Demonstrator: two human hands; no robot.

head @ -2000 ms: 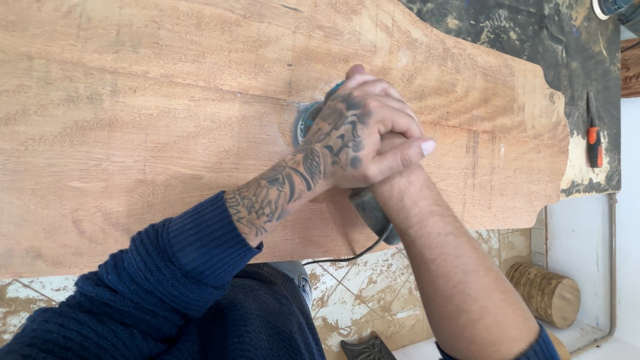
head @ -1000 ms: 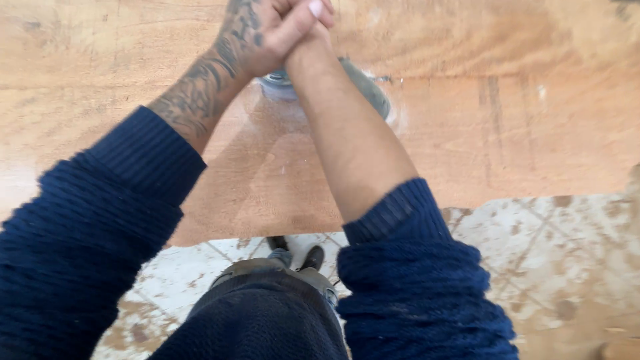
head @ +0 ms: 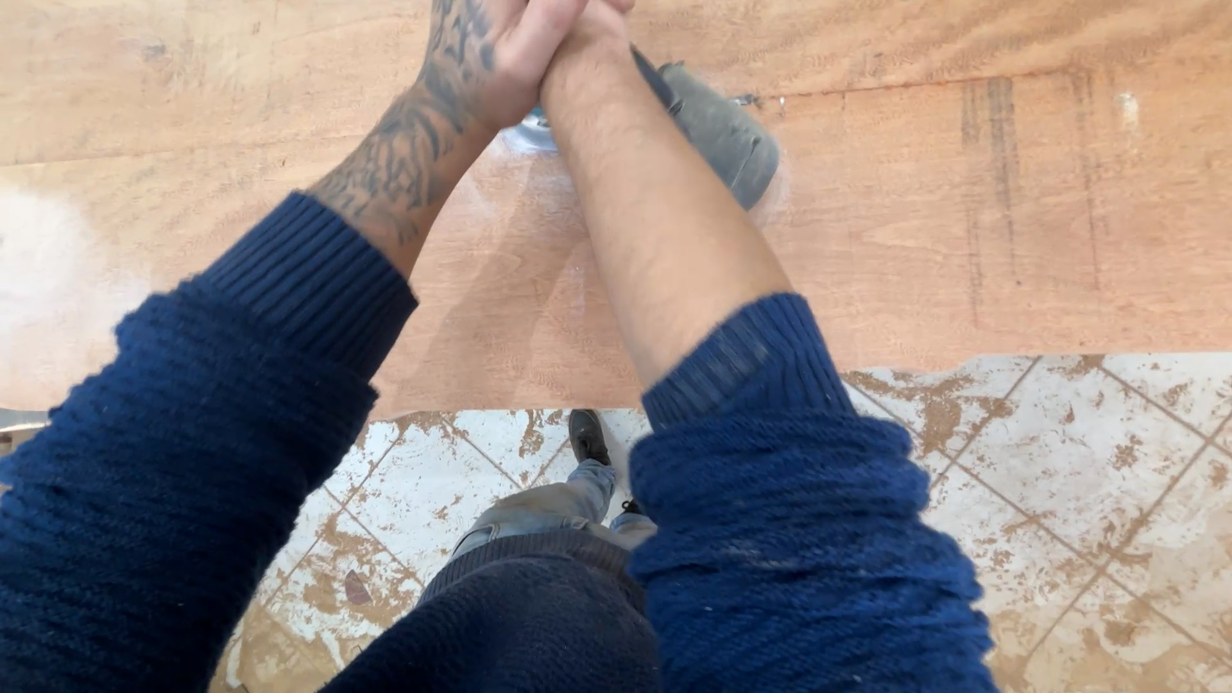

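Note:
Near the top edge, my tattooed left hand (head: 510,53) lies over my right hand (head: 594,27), its thumb across the back of the right hand. Beneath them is an electric sander (head: 727,140), its dark grey rear body angled down to the right and a bit of its blue-green front end showing beside my right wrist. The sander rests on a large wooden slab (head: 866,221). My right hand is on the tool; its fingers, the left fingertips and the sander's head are hidden or cut off by the frame.
The slab's near edge runs across the middle of the view, with pale dust on its surface. Dark streaks and a crack mark its right part. Below are white floor tiles (head: 1068,452) with brown dirt, and my shoe (head: 587,438).
The view has shifted strongly since two seconds ago; the screwdriver and round wood pieces at the right are out of view. My hands remain together on the sander.

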